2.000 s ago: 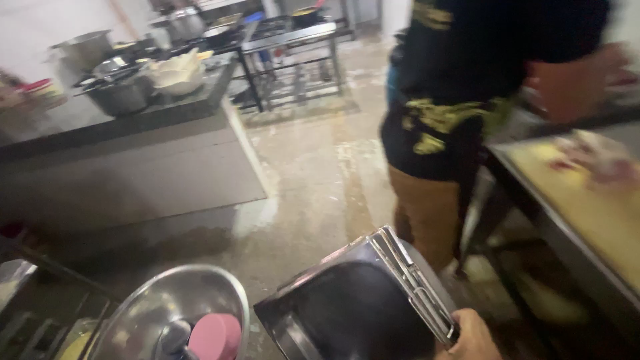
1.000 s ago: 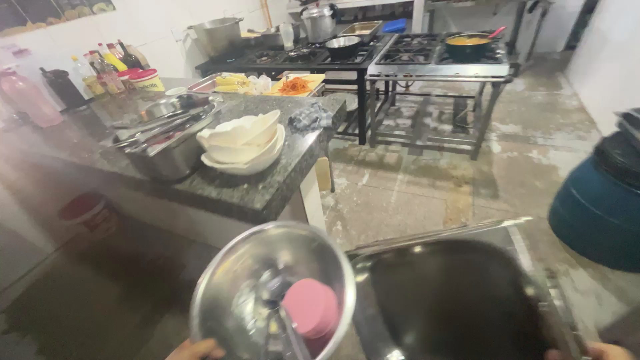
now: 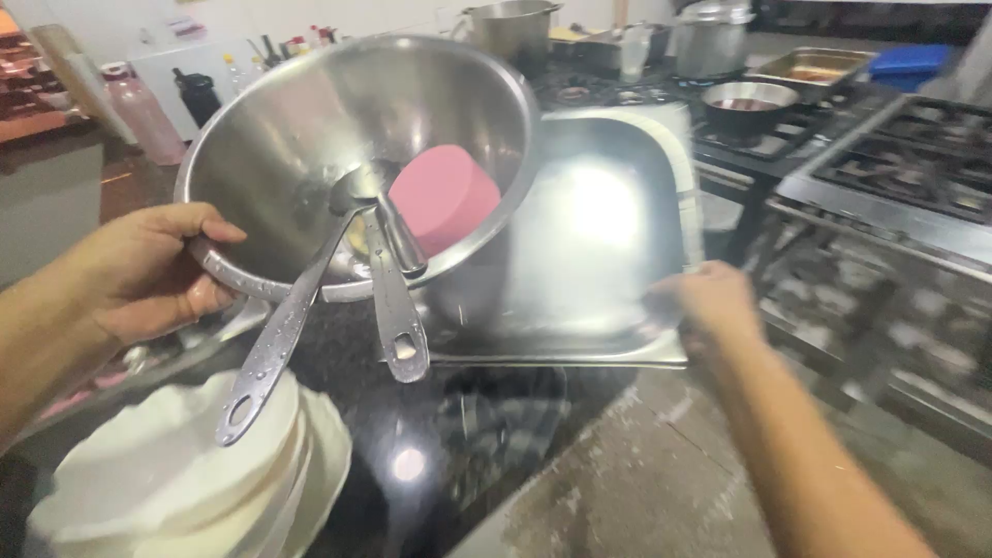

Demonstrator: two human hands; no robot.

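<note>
My left hand [image 3: 167, 267] grips the rim of a stainless steel mixing bowl [image 3: 310, 101], thumb inside and fingers beneath. The bowl is tilted toward me. In it lie a round pink object [image 3: 446, 198] and several metal utensils, two with long, wet, flat handles [image 3: 283, 333] reaching over the near rim. My right hand [image 3: 709, 306], a little blurred, is closed on the right edge of a rectangular stainless steel pan [image 3: 581, 225]. The pan is held behind and to the right of the bowl, over the edge of the dark stone counter [image 3: 480, 434].
Stacked white scalloped bowls [image 3: 178, 465] stand on the counter at lower left. A pink bottle [image 3: 143, 112] is at the back left. Behind the pan are a stove with a small pan [image 3: 748, 105] and a large pot [image 3: 511, 31]. Another gas stove [image 3: 914, 170] stands at right.
The view has turned and moved in close to the counter and its white bowls. My hands have come further into view, with the bowl and the pan raised. The person seen earlier is out of view.
</note>
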